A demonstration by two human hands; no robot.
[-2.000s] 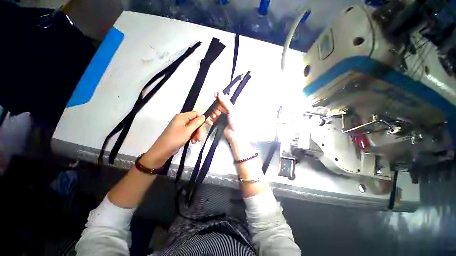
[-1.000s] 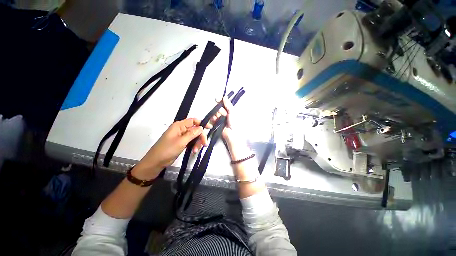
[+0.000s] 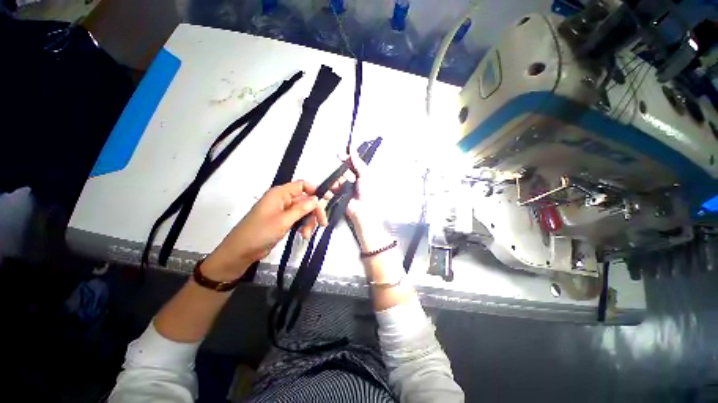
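Several narrow black straps (image 3: pixel 313 260) run through my hands, with their tips together above my right hand and their lower ends hanging over the table edge to my lap. My left hand (image 3: pixel 279 219) pinches one strap between thumb and fingers. My right hand (image 3: pixel 356 197) is closed around the strap bundle, close beside my left fingertips. A thin black strip (image 3: pixel 357 102) runs from the table's far edge down to my right hand. Whether my right hand also holds a tool is hidden by the fingers and straps.
A strap bundle (image 3: pixel 206 167) lies on the white table (image 3: pixel 236 59) at left, beside a wider flared black band (image 3: pixel 297 142). The sewing machine (image 3: pixel 582 130) stands at right under a bright lamp, with a metal guide (image 3: pixel 441 260) near the front edge. Blue-capped bottles (image 3: pixel 398 17) stand behind.
The view has shifted slightly, moving the table and machine left in the picture. The strap tips above my right hand now lie closer together. Both hands keep their hold.
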